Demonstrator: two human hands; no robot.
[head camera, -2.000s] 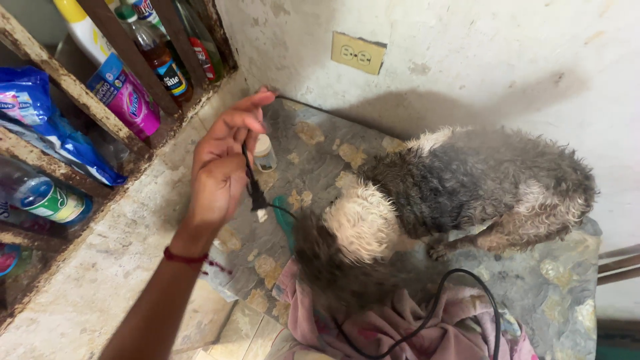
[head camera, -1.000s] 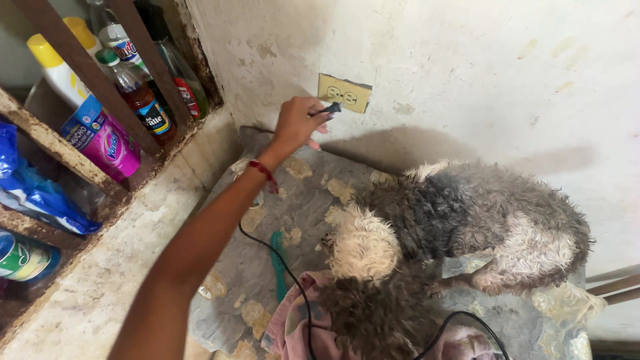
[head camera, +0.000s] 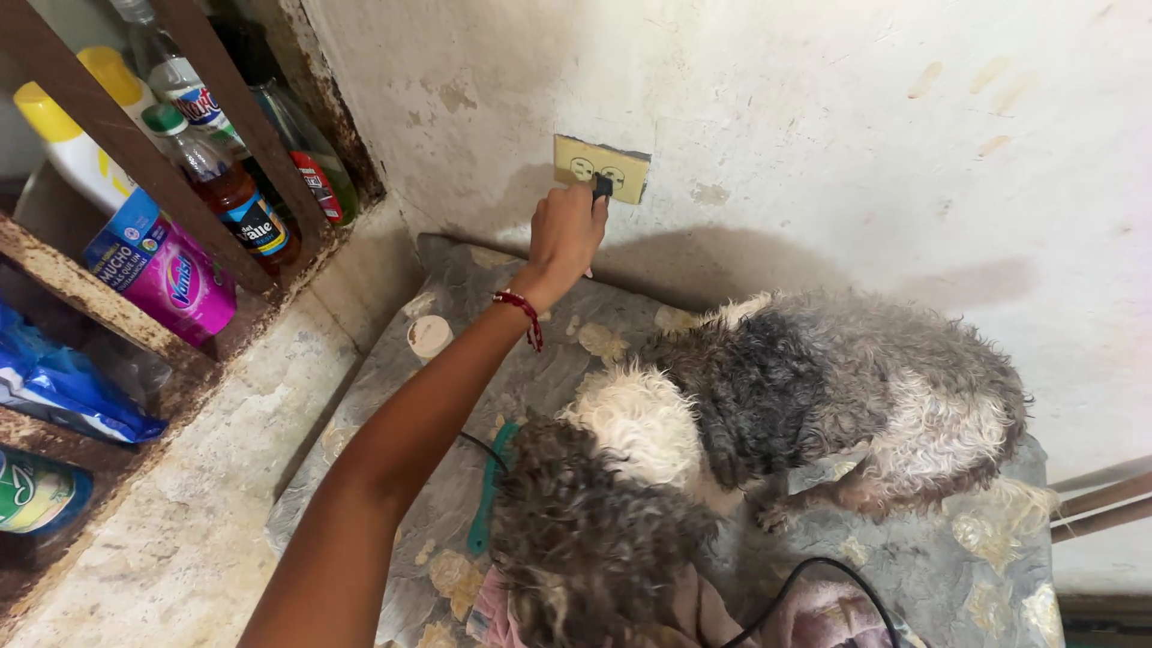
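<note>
My left hand (head camera: 567, 232), with a red bracelet at the wrist, grips a black power plug (head camera: 602, 185) at the right socket of a yellowish wall outlet (head camera: 580, 166). Whether the prongs are in is hidden. The black cord (head camera: 841, 563) shows in parts, over the pink towel and behind my forearm. A curly-haired dog (head camera: 864, 369), dark, grey and cream, is on the patterned table cover (head camera: 450, 504), its dark head low near the pink towel (head camera: 814, 612). Beside the head lies a teal comb-like tool (head camera: 484, 504). My right hand is out of view.
A small white-lidded container (head camera: 429, 337) stands on the cover left of my forearm. At the left, rusty bars (head camera: 99, 297) hold back bottles, a pink Vanish pouch (head camera: 171, 270) and a blue plastic package (head camera: 63, 378). The stained wall (head camera: 810, 135) rises behind the dog.
My left hand has moved from above the table cover to the outlet, bringing the black plug to the right socket. The dog stays in about the same place.
</note>
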